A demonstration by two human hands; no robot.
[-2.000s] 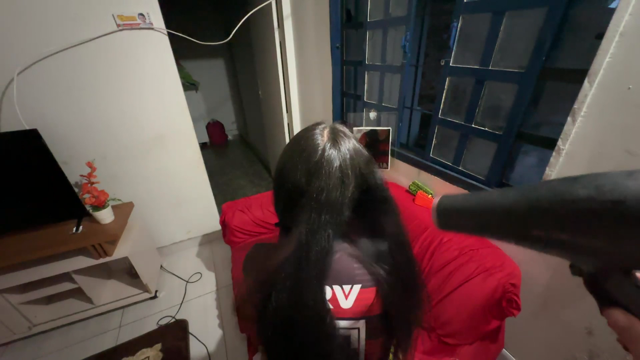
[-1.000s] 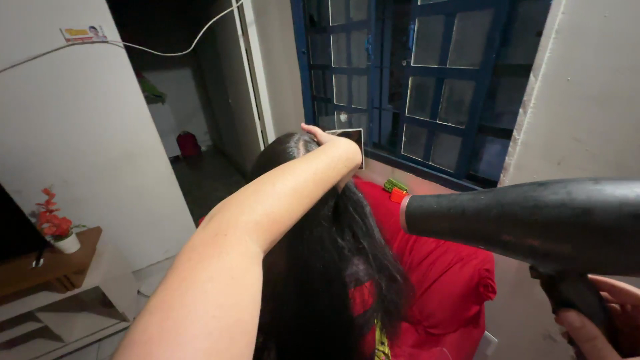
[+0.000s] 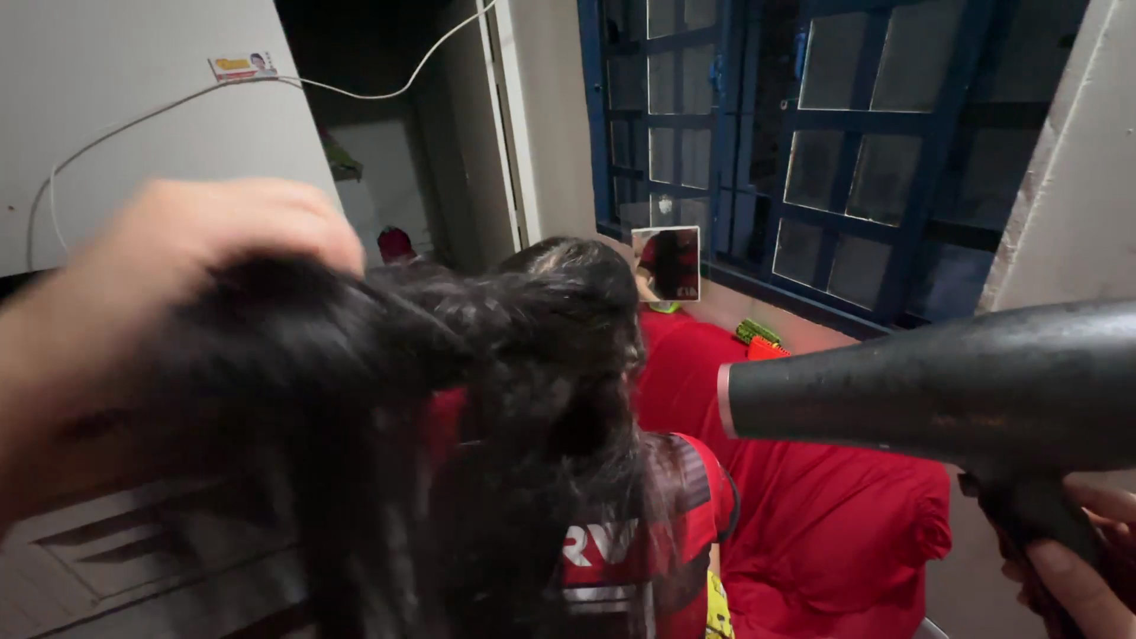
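Note:
Long dark hair (image 3: 532, 355) hangs from the head of a person seated with their back to me, in a red and black shirt (image 3: 692, 497). My left hand (image 3: 257, 222), blurred, grips a thick lock of it and holds it up and out to the left. On the right, my right hand (image 3: 1074, 550) is closed around the handle of a black hair dryer (image 3: 923, 390). The dryer's nozzle points left at the hair, a little apart from it. The ends of the lifted lock are blurred.
A red-covered sofa (image 3: 825, 532) stands around the person. A small mirror (image 3: 679, 264), a green item (image 3: 757, 333) and an orange item (image 3: 766, 349) lie near its back, below a blue-framed window (image 3: 852, 160). A white cable (image 3: 355, 93) crosses the wall and doorway.
My left hand has moved from the top of the head out to the left, now lifting a lock of hair. The dryer remains in my right hand.

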